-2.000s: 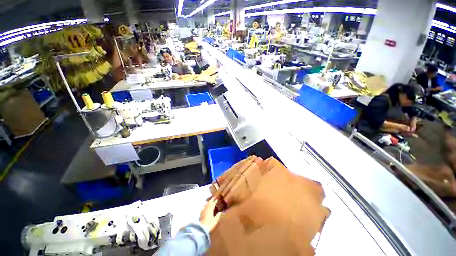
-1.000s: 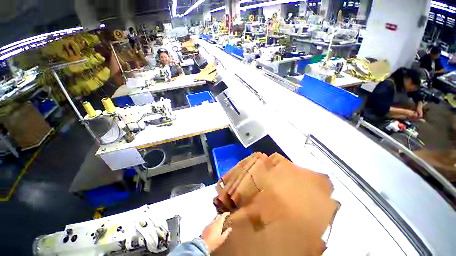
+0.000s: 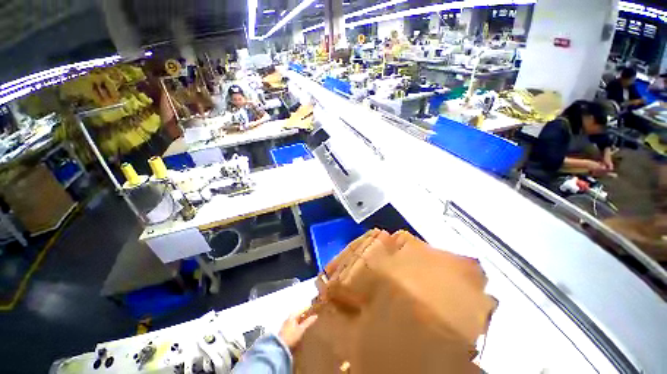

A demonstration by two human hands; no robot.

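A fanned pile of brown cut panels point(image 3: 417, 292) lies on the white surface in front of me, with overlapping folded edges at its upper left. My left hand point(image 3: 296, 330), in a light blue sleeve, is at the left edge of a brown panel point(image 3: 322, 340) on the near side. Its fingers close on that edge; the fingertips are partly hidden. My right hand is not clearly visible. A small pale orange spot shows on the brown at the bottom edge, too small to identify.
A white sewing machine point(image 3: 172, 358) is at the lower left. A blue bin point(image 3: 336, 239) and a clear tray point(image 3: 274, 287) are beyond the pile. A metal trough point(image 3: 358, 197) and rail point(image 3: 541, 285) follow the white line. A person point(image 3: 574, 142) works at the right.
My left hand has moved slightly left and up from the pile's near part to a panel edge. Brown material now reaches farther left, and the folded edges look more covered.
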